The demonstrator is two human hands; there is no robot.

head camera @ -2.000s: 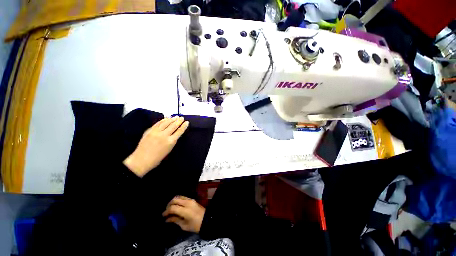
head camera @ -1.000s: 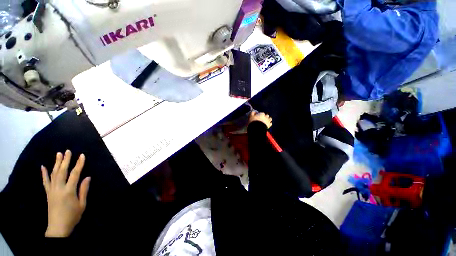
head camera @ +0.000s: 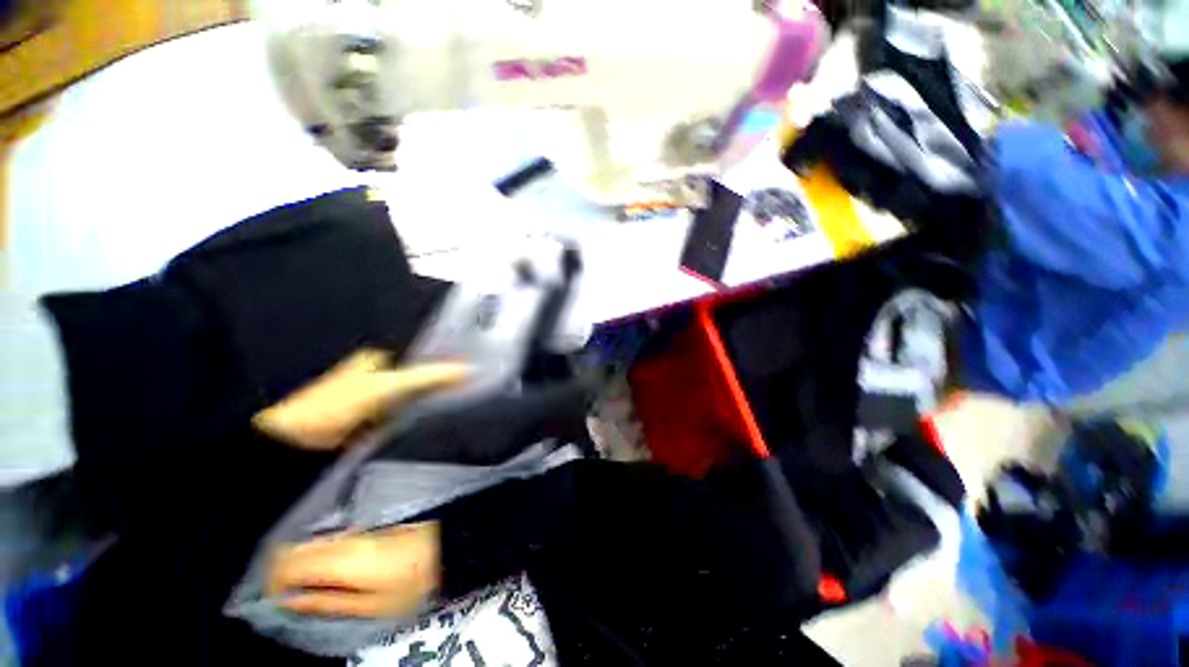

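Observation:
A grey and black garment panel (head camera: 450,476) lies across my lap and rises over the table's front edge, blurred by motion. My right hand (head camera: 355,573) is closed on its lower left end. My left hand (head camera: 359,397) is at the panel's upper left side, over black fabric; the blur hides whether its fingers grip. A black garment piece (head camera: 293,280) lies on the white table left of the panel, below and left of the needle area, and hangs over the front edge.
The white sewing machine (head camera: 522,65) stands at the back. A dark phone-like rectangle (head camera: 712,235) and a grey scrap (head camera: 554,183) lie on the table. A red crate (head camera: 685,397) and a black and grey heap (head camera: 900,378) are below right. A person in blue (head camera: 1069,248) is at right.
My right hand has come back from the heap at right to my lap, with a grey and black panel now there. My left hand has moved nearer the panel. The view has swung left.

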